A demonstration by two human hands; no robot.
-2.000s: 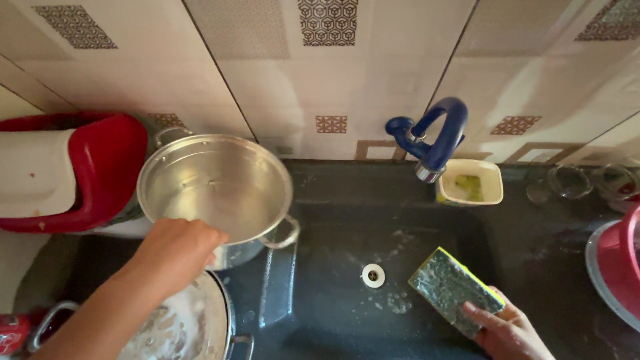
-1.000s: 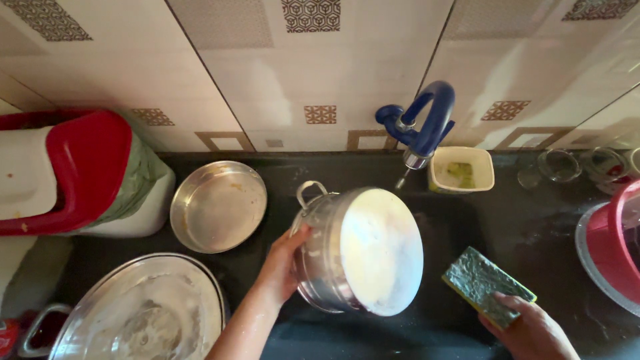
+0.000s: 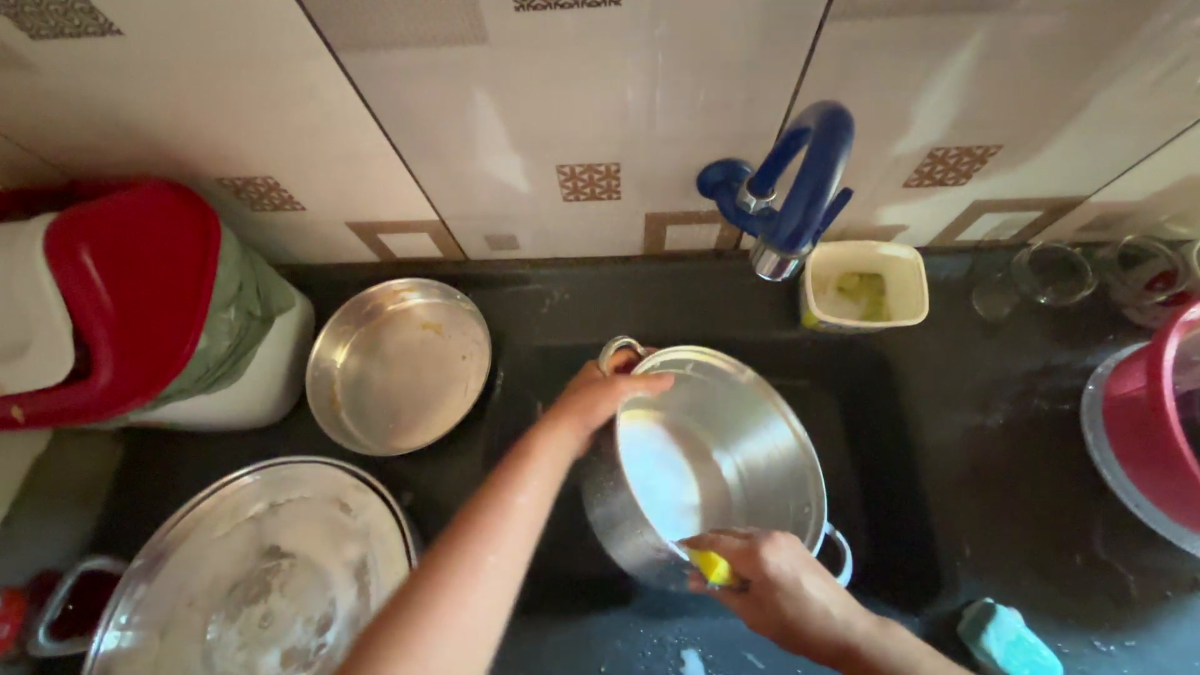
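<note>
A steel pot (image 3: 750,422) is tilted over the dark sink (image 3: 891,450), its mouth toward me. My left hand (image 3: 619,389) grips its rim beside the upper loop handle, thumb over the edge. At the pot's near rim, my right hand (image 3: 769,572) holds a sponge (image 3: 712,566), of which a yellow part shows between the fingers. The pot's other loop handle (image 3: 837,553) sticks out past that hand. Above the pot, a blue tap (image 3: 797,197) with a metal spout comes from the tiled wall; no water is seen running from it.
Left of the sink lie a round steel pan (image 3: 398,366) and a large pot with a lid (image 3: 272,581). A red-lidded bin (image 3: 141,291) stands farther left. Behind are a cream tub (image 3: 867,286) and glasses (image 3: 1055,274); at right, a pink basin (image 3: 1148,412) and a turquoise bar (image 3: 1008,637).
The pot has turned from showing its base to showing its inside. My right hand has moved left with the sponge to the pot's rim. Two seconds ago the pot stood left of the sink.
</note>
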